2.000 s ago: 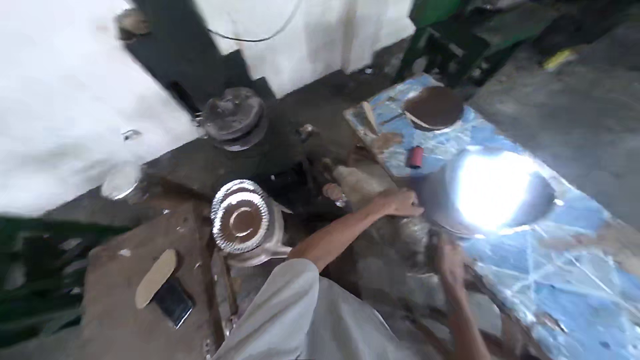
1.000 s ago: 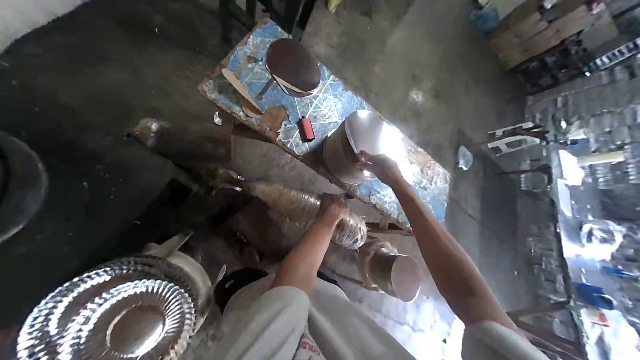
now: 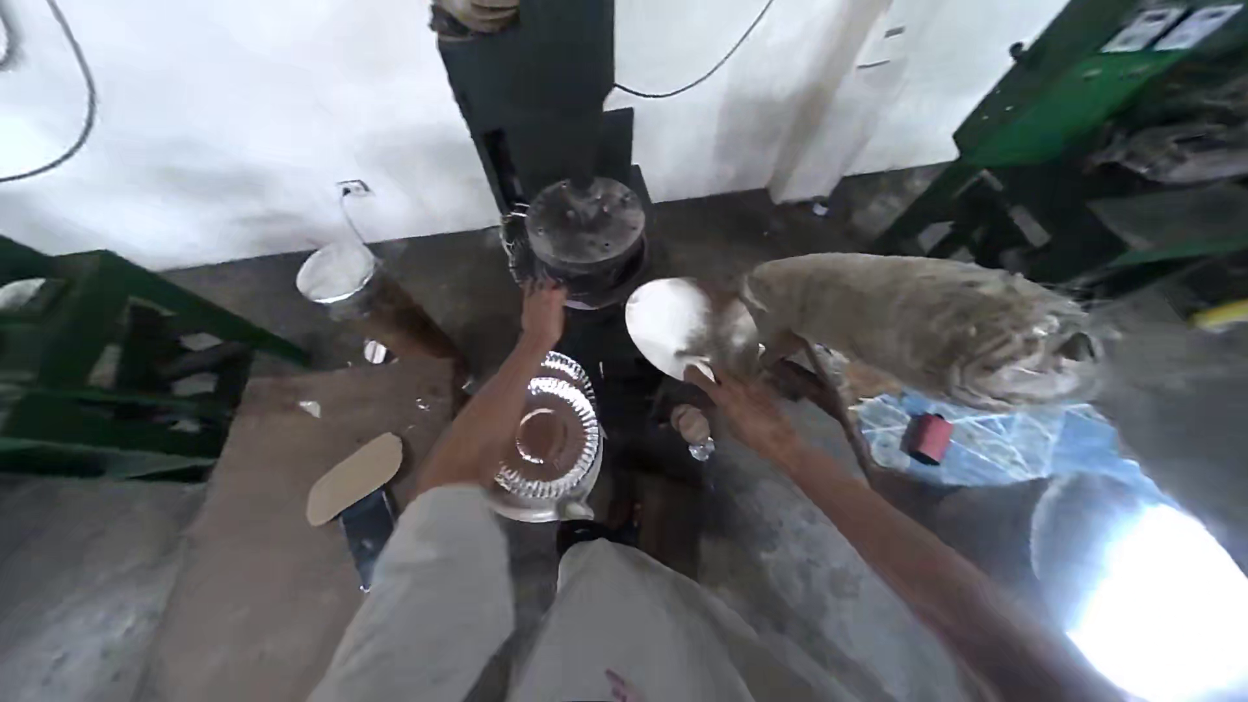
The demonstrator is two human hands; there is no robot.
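My left hand (image 3: 543,310) is at the front lower edge of a dark round metal block (image 3: 585,229) on a green machine; whether its fingers grip anything is unclear. My right hand (image 3: 733,398) holds a shiny metal disc or shallow pan (image 3: 673,327) by its lower rim, right of the machine. Below my left hand lies a fluted round metal pan (image 3: 548,434) on top of a larger metal piece. To the right of the disc, a long bundle in dull, dirty wrapping (image 3: 907,317) extends over the corner of a blue-patterned table.
The blue table (image 3: 1004,439) bears a red cylinder (image 3: 929,439) and stacked shiny metal pieces (image 3: 1141,585). At left, a brown board (image 3: 263,458) holds an oval cardboard piece (image 3: 355,478) and a dark phone-like object (image 3: 369,531). A tall cylinder (image 3: 336,273) stands near the wall.
The view has swung from the blue table back to the machine. My right hand has left the stacked metal on the table and now holds a disc. My left hand has left the wrapped bundle.
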